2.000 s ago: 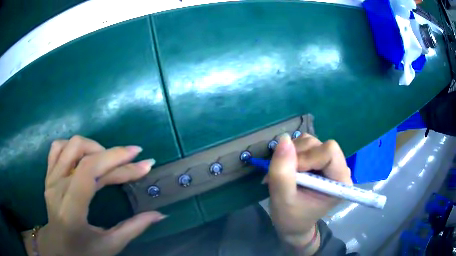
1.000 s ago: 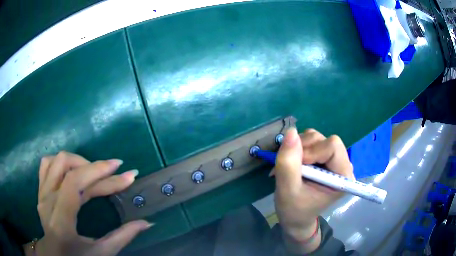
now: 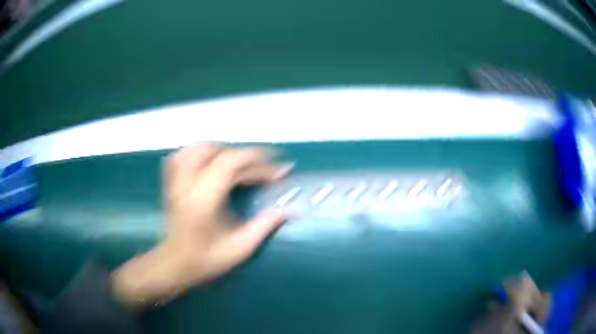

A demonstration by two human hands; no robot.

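Note:
The frame is blurred. The grey-brown bar (image 3: 372, 194) lies across the green bench mat, its row of shiny screw heads smeared into slanted streaks. My left hand (image 3: 212, 209) is at the bar's left end, with thumb and fingers around its upper and lower edges. My right hand (image 3: 523, 303) is small and blurred at the lower right, away from the bar. It holds the white marker pen (image 3: 530, 324), with a spot of blue beside the fingers.
A white rail (image 3: 314, 116) runs behind the bar, with the green conveyor belt (image 3: 294, 49) beyond. A dark ribbed object (image 3: 513, 83) lies at the belt's right edge. A blue bin (image 3: 570, 153) with white material stands at right. A blue-and-white item (image 3: 18, 189) is at far left.
The view has shifted towards the rail and belt. The bar is now farther up, close to the rail, with my left hand at its end. My right hand has left the bar, towards the lower right.

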